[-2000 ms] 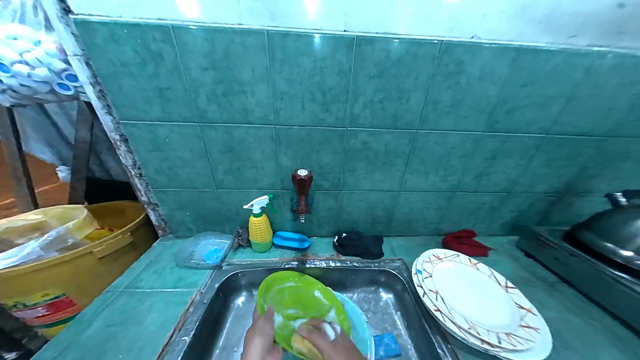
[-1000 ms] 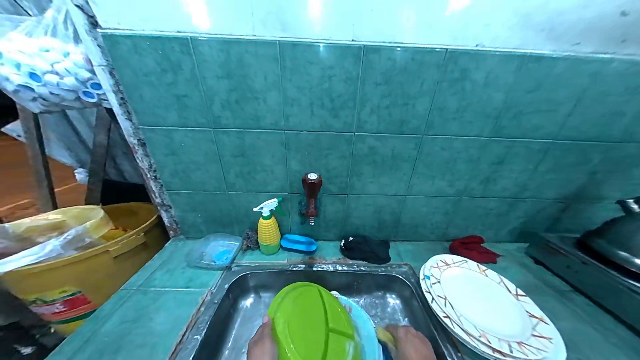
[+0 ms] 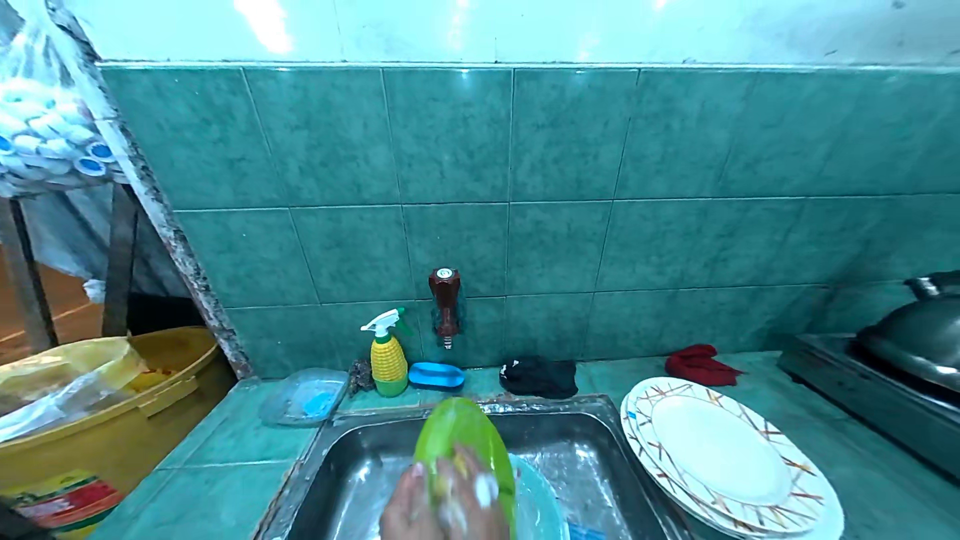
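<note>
A green plate [image 3: 466, 427], tilted on edge, is gripped by my left hand [image 3: 411, 506] at its lower left, over the steel sink [image 3: 360, 442]. Against the plate's face lies my right hand [image 3: 472, 502], blurred, with white suds on the fingers and something yellowish, probably a sponge, under them. Behind the plate a light blue plastic bowl or plate [image 3: 536, 499] sits in the sink, and a bit of a blue object [image 3: 585, 532] shows beside it.
White patterned plates [image 3: 720, 450] are stacked right of the sink. Behind it stand a yellow spray bottle [image 3: 388, 366], a blue brush [image 3: 436, 376], a black cloth [image 3: 538, 376] and a wall tap [image 3: 446, 307]. A red cloth [image 3: 701, 365], stove [image 3: 862, 390], plastic container [image 3: 304, 397] and yellow bucket [image 3: 180, 397] flank the sink.
The green plate has turned from facing outward to nearly edge-on. My right hand, low at the right beside the bowl one second ago, is now on the plate.
</note>
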